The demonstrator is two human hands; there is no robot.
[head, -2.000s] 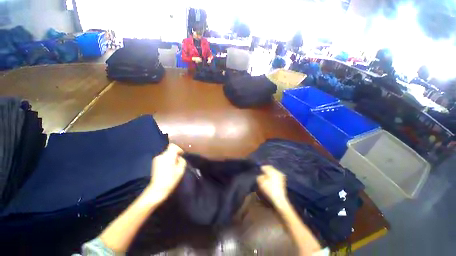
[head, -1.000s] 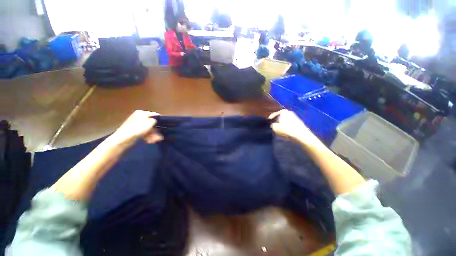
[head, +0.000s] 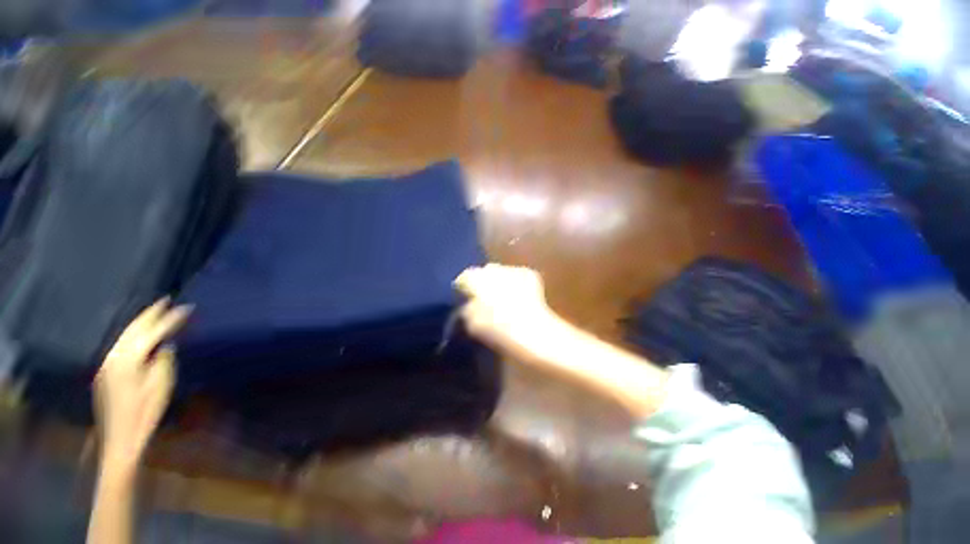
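A neat stack of navy garments (head: pixel 330 244) lies in front of me, left of the middle, with a flat, smooth top. My left hand (head: pixel 138 361) is at the stack's near left corner, fingers bent; blur hides whether it grips cloth. My right hand (head: pixel 502 303) is closed on the near right corner of the top navy garment. A thin cord or loop hangs just under its fingers. The picture is blurred.
A grey-black stack (head: pixel 128 202) stands at the left, touching the navy one. A loose dark pile (head: pixel 755 340) with white tags lies at the right. Further dark piles (head: pixel 681 112) stand at the back of the brown table (head: pixel 574 255). A blue bin (head: pixel 851 234) is beyond the right edge.
The navy garment stretched between my hands has come down onto the stack at the left. My view has turned left and downward, and my left hand has moved to the stack's left side.
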